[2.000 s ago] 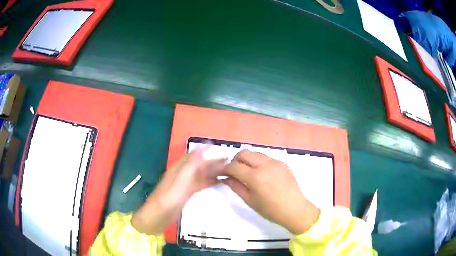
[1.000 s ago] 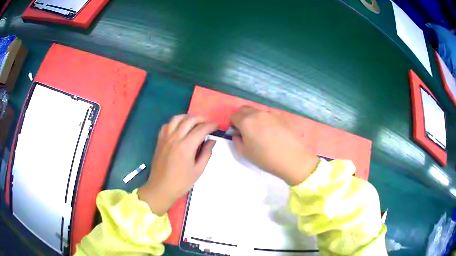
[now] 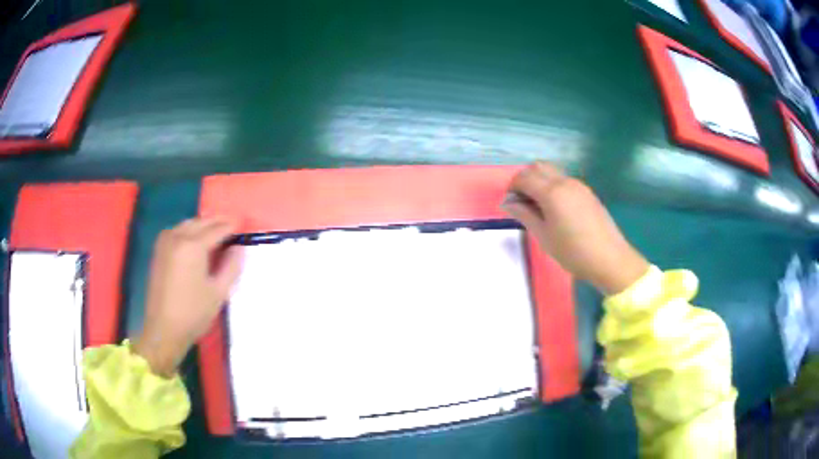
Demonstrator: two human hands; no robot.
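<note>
A white display panel [image 3: 382, 327] with a thin black edge lies on a red-orange foam pad [image 3: 359, 195] in front of me. My left hand [image 3: 190, 282] is at the panel's top left corner, slightly blurred, fingers bent over the corner; whether it holds anything is hidden. My right hand [image 3: 566, 220] is above the top right corner, with a tiny greyish piece [image 3: 514, 199] pinched between thumb and fingers.
Another panel [image 3: 43, 332] on a red pad [image 3: 76, 215] lies at the left. More padded panels lie at the far left [image 3: 47, 85] and far right [image 3: 716, 94] of the green bench [image 3: 386, 72]. Clear plastic [image 3: 795, 314] is at the right edge.
My hands have moved apart. They were together near the panel's top left; my right hand has gone to the top right corner, my left hand stays at the left. The view has also shifted.
</note>
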